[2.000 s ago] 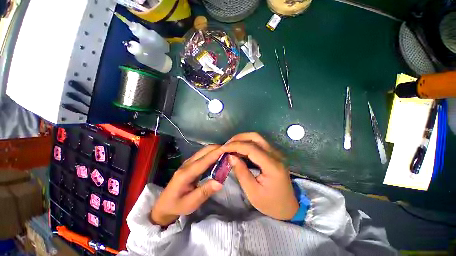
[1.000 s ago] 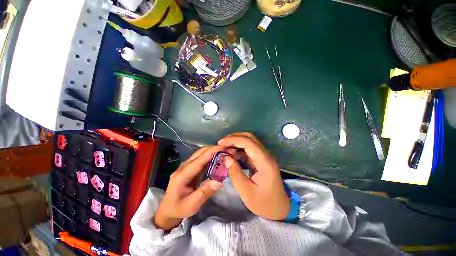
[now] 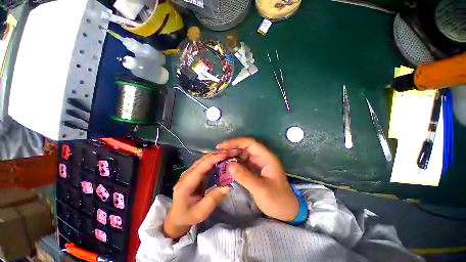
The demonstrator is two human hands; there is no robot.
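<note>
A pink housing (image 3: 225, 174) with a dark edge is held between both hands at the front edge of the mat. My left hand (image 3: 196, 192) grips its left and lower side with thumb and fingers. My right hand (image 3: 263, 181) has its thumb on the pink face and its fingers behind the upper side. The fingers hide part of the housing. Both hands are bare.
A black blister tray (image 3: 76, 204) with pink units sits left on a red crate. The dark green mat (image 3: 317, 61) bears several tweezers (image 3: 347, 117), a white disc (image 3: 295, 134), a parts jar (image 3: 205, 69) and a solder spool (image 3: 134, 102). An orange handle (image 3: 442, 74) is at right.
The housing has turned slightly between the fingers, with its pink face now more toward the camera than two seconds ago. Both hands keep their hold. The camera view has shifted a little.
</note>
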